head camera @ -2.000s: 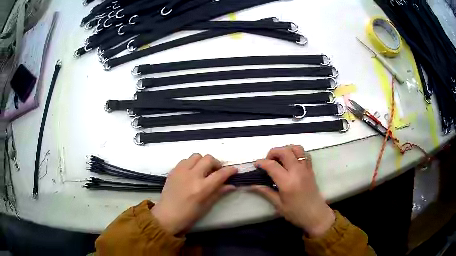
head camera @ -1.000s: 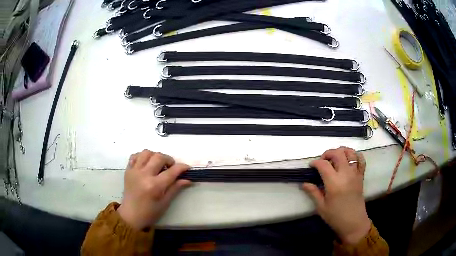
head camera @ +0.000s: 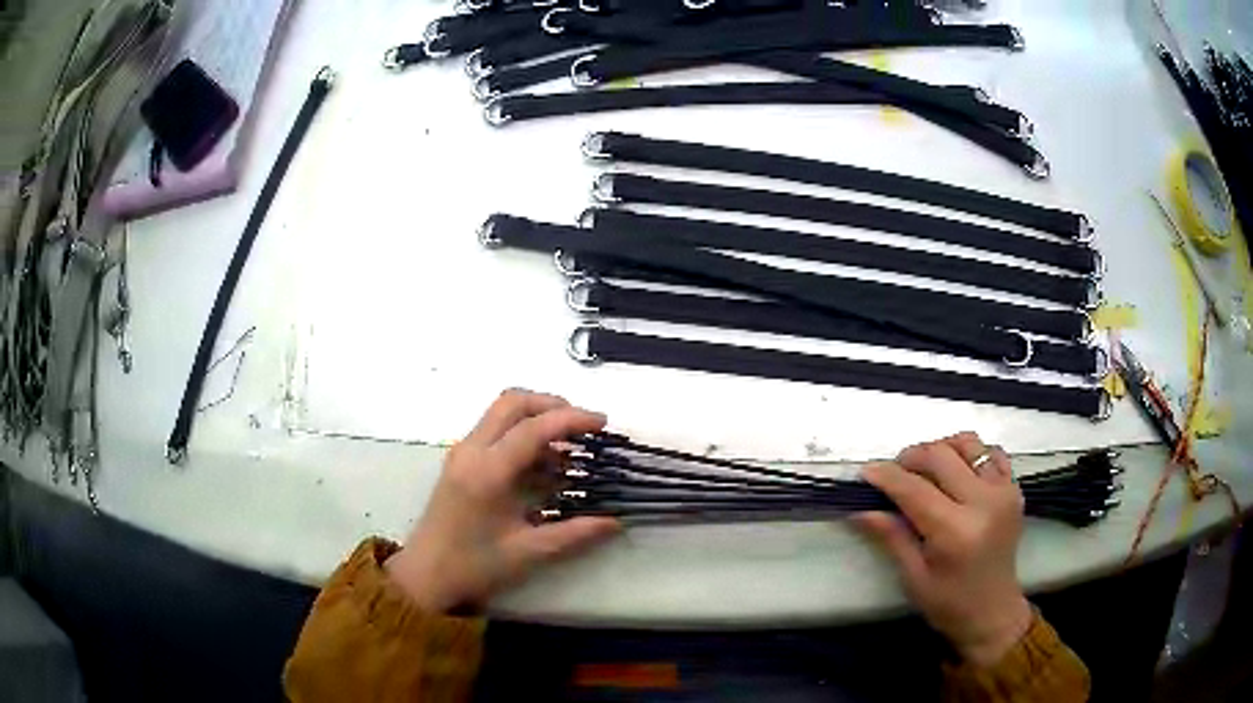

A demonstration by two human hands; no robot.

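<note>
A bundle of black webbing straps point(head camera: 770, 489) stands on edge near the table's front edge, its strap ends fanned out at both sides. My right hand point(head camera: 951, 529) is closed around the bundle right of its middle, a ring on one finger. My left hand point(head camera: 511, 494) is at the bundle's left end, thumb and fingers apart around the metal rings, not closed on them. Behind the bundle lies a row of several black straps point(head camera: 825, 371) with a D-ring at each end, one strap lying slantwise across the others.
A pile of black straps point(head camera: 770, 28) lies at the back, another point(head camera: 1223, 103) at the right. A single strap point(head camera: 252, 261) lies left, near a pinkish pad point(head camera: 172, 192) and tangled grey straps point(head camera: 69, 275). Right are a tape roll point(head camera: 1205, 197), snips point(head camera: 1147, 392) and orange-red cord point(head camera: 1193, 398).
The view has shifted, so the table things sit further right. My left hand has opened at the bundle's left end, where the straps now fan out. My right hand has moved inward from the right end.
</note>
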